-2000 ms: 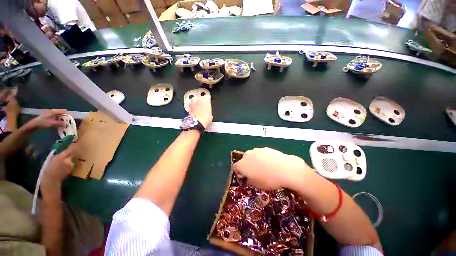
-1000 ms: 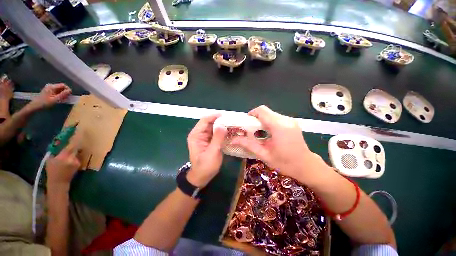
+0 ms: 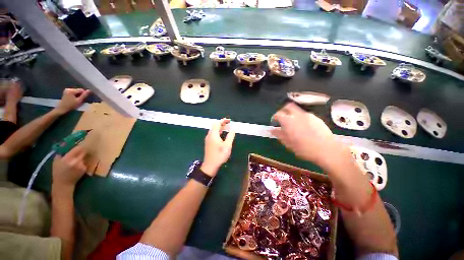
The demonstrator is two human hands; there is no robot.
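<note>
A white cover (image 3: 309,98) is tilted, seen nearly edge-on, over the dark belt. My right hand (image 3: 304,131) is just below and left of it, blurred, with its fingers curled; whether it still touches the cover is unclear. My left hand (image 3: 219,147) is open and empty, fingers up, near the pale rail. The open cardboard box (image 3: 244,197) of shiny copper-coloured trim pieces (image 3: 280,207) stands in front of me. The waiting cover (image 3: 376,167) lies right of the box, partly hidden by my right forearm.
More white covers (image 3: 350,115) lie on the conveyor belt (image 3: 244,104), with wired subassemblies (image 3: 282,66) behind them. The pale rail (image 3: 188,122) crosses in front. A slanting grey post (image 3: 76,61) stands left. A neighbour's hand (image 3: 68,165) holds a green tool (image 3: 70,142) by a cardboard mat (image 3: 104,137).
My hands have parted. The cover they held over the box now appears to be the tilted one at the belt, by my right hand. My left hand has let go and opened.
</note>
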